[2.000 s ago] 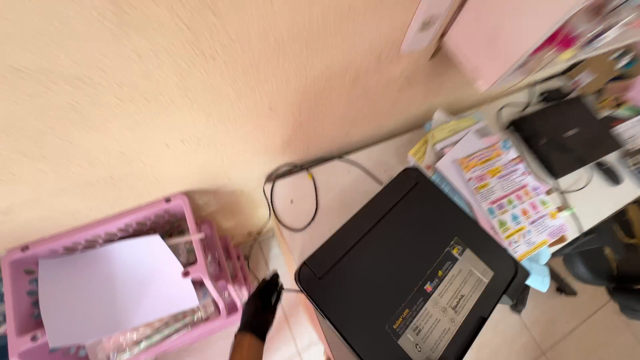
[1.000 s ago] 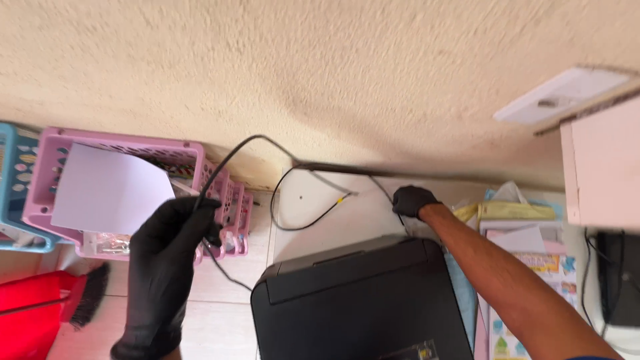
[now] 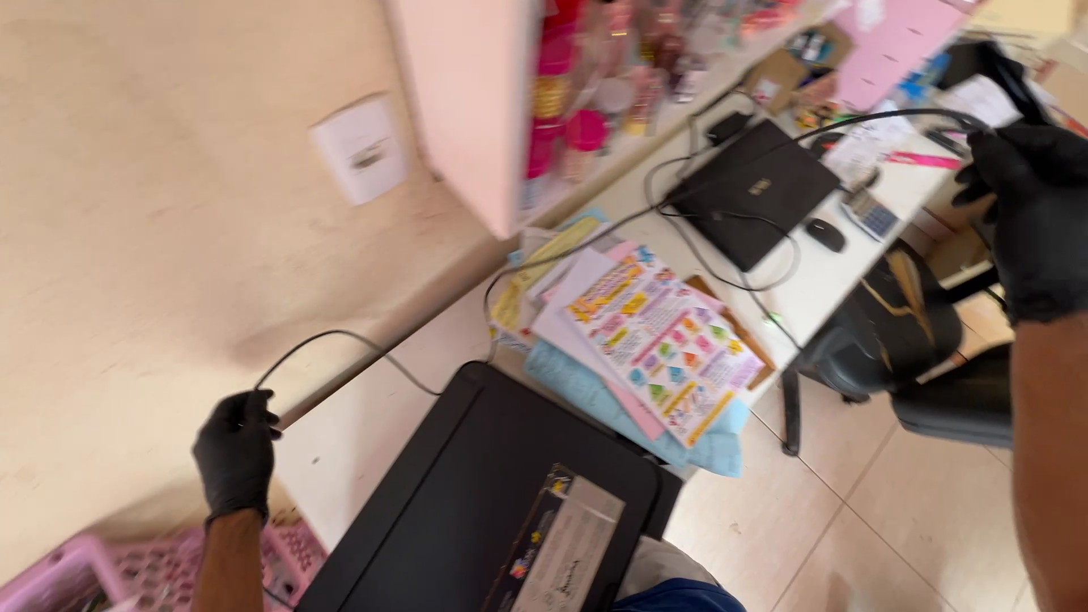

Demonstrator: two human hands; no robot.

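Black gloves cover both hands. My left hand, at the lower left beside the wall, grips a thin black cable that arcs over to the back of a black printer. Raised at the far right, my right hand holds another black cable, which runs across the desk, over a closed black laptop and a stack of papers, down behind the printer. The plugs or ends of the cables cannot be made out in my fingers.
Printed colourful sheets lie on the white desk beside the printer. Further along are a mouse and a calculator. A wall outlet sits left of a pink shelf. Black chair at right; pink basket lower left.
My right hand has moved from behind the printer out to the right, drawing a cable across the desk. My left hand is now beside the wall. The view has swung right.
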